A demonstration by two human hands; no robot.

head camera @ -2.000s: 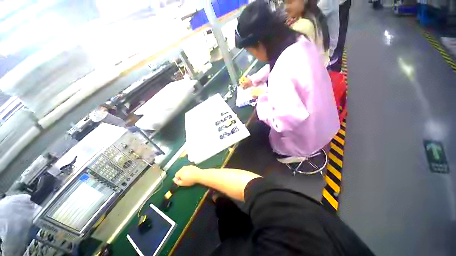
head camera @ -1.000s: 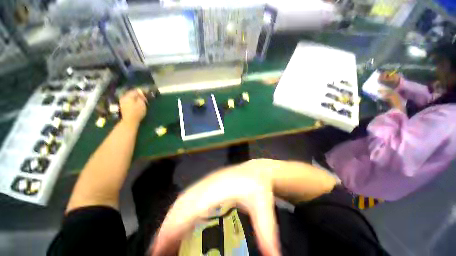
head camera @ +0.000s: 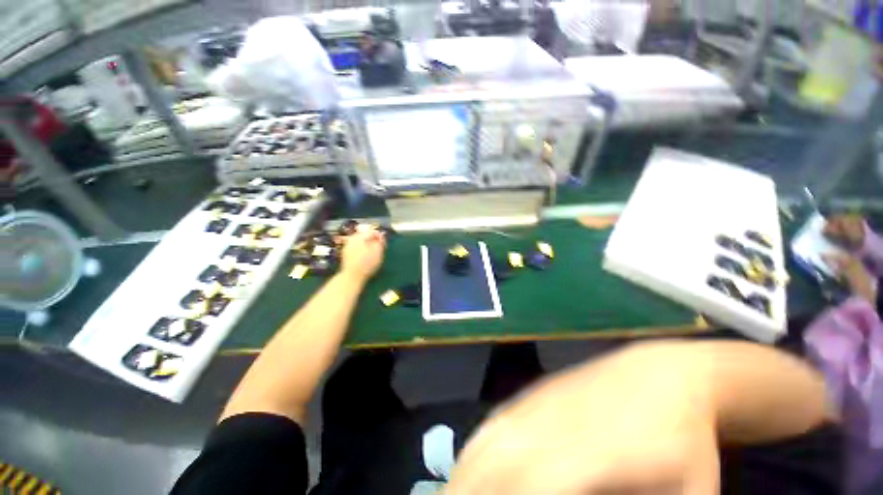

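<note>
My left hand (head camera: 363,251) reaches to the dark heap of black units (head camera: 319,253) with yellow-white tabs, left of the pad; whether its fingers grip one is hidden. My right hand (head camera: 591,435) is large and blurred close to the camera, its fingers cut off by the bottom edge. A black unit (head camera: 457,261) with a yellowish tab lies on the dark, white-edged pad (head camera: 463,297). Another unit (head camera: 411,294) lies just left of the pad, a pale tab beside it. More units (head camera: 541,256) with tabs lie right of the pad.
A grey tester (head camera: 528,145) stands behind the pad on a cream stand (head camera: 465,210). A long white tray (head camera: 126,324) with rows of units is at left; another (head camera: 668,213), with units at its near right end, is at right. A fan (head camera: 37,261) stands far left. A person's pink sleeve (head camera: 847,343) is far right.
The view has swung from the right side to face the bench. My left hand has come into view and stays at the heap. My right hand has left the bench and is near the camera.
</note>
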